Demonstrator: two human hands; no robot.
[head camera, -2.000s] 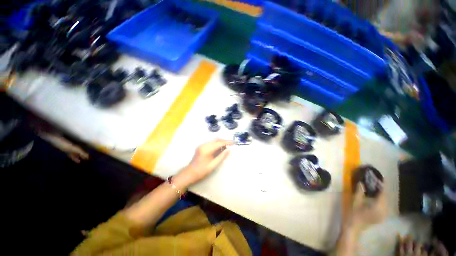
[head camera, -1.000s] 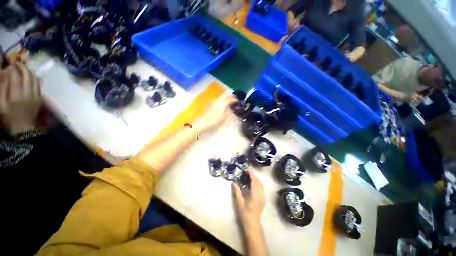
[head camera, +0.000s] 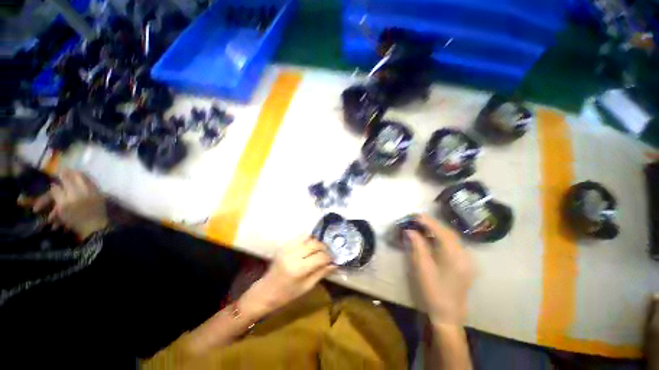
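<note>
My left hand (head camera: 300, 266) grips the rim of a black camera housing (head camera: 344, 241) at the table's near edge. A silver-grey round board with a centre hole shows inside it. My right hand (head camera: 442, 271) holds a small dark part (head camera: 410, 230), likely a lens module, in its fingertips, just right of the housing and apart from it. A small group of lens modules (head camera: 332, 191) lies above the held housing. Several fitted units (head camera: 451, 154) with silver-grey faces lie to the right, one (head camera: 591, 209) beyond the right tape strip.
Wired black housings (head camera: 394, 76) are heaped at top centre, with a larger tangled heap (head camera: 108, 101) at upper left. Blue bins (head camera: 217, 54) stand behind. Orange tape (head camera: 258, 152) crosses the white table. Another person's hand (head camera: 78, 204) is at the left. A black box (head camera: 652, 209) is at the right edge.
My left hand has come from the top-centre heap to the near edge, now with a housing. My right hand has moved right from the lens modules with a small part. The view has shifted.
</note>
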